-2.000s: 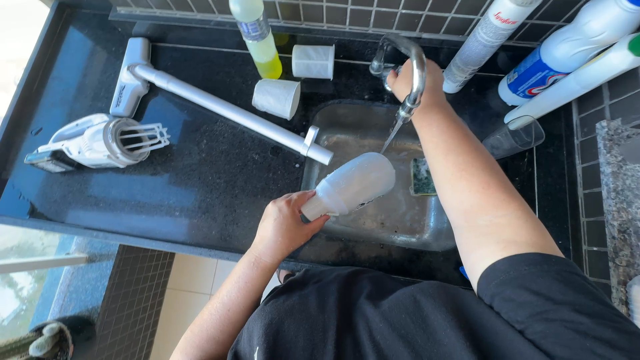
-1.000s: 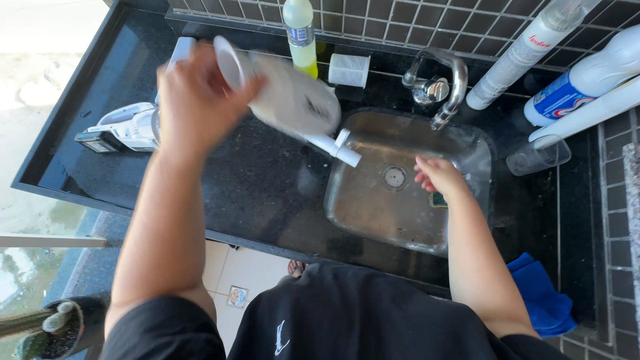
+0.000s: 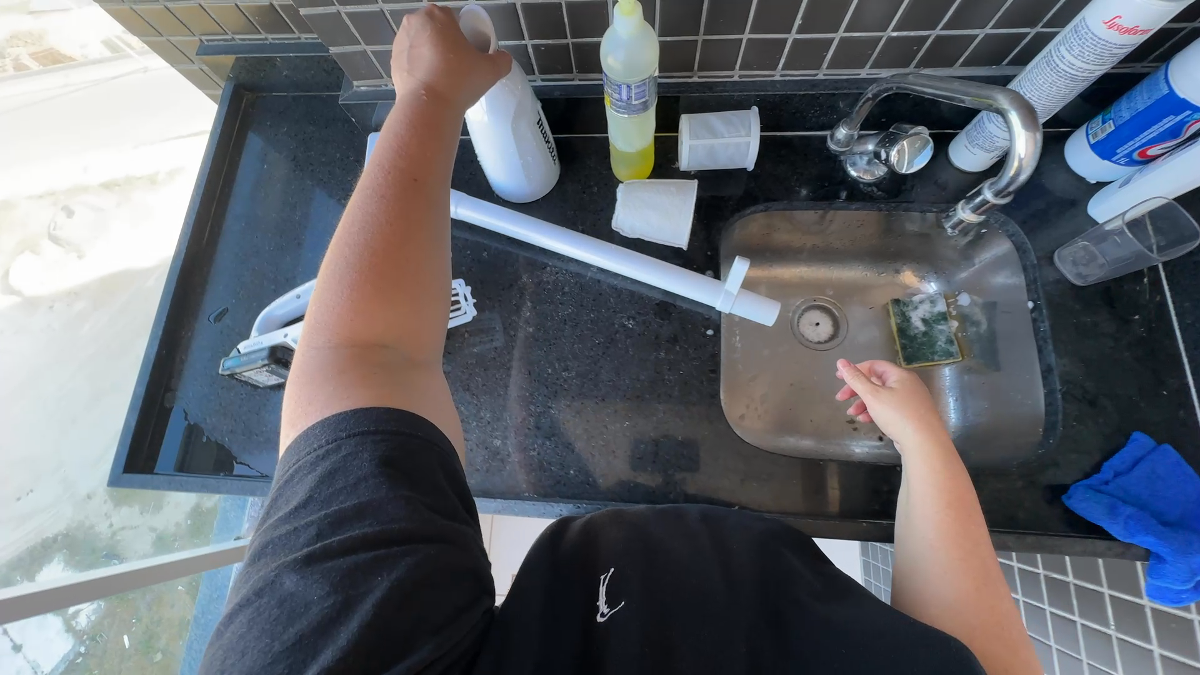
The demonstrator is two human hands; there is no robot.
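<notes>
My left hand (image 3: pixel 441 56) grips the neck of a white plastic vacuum dust cup (image 3: pixel 514 141), which stands on the black stone counter near the tiled wall. Beside it rises a bottle of yellow liquid (image 3: pixel 630 103). A white vacuum tube (image 3: pixel 600 255) lies across the counter, its end over the sink's rim. My right hand (image 3: pixel 881 394), fingers loosely curled and holding nothing, hovers over the steel sink (image 3: pixel 806 412). Just beyond it lies a wet, soapy green sponge (image 3: pixel 925 330). The handheld vacuum body (image 3: pixel 267 347) is partly hidden by my left arm.
Two white filter cups, one mesh (image 3: pixel 719 141) and one cloth-like (image 3: pixel 654 212), sit behind the tube. A chrome faucet (image 3: pixel 1012 122) arches over the sink. At the right are a spray can (image 3: pixel 1022 98), bleach-type bottles (image 3: pixel 1139 122), a clear plastic cup (image 3: pixel 1125 242) and a blue cloth (image 3: pixel 1139 506).
My left hand has carried the white cup from over the sink to the back of the counter. My right hand has left the faucet, and the water has stopped running.
</notes>
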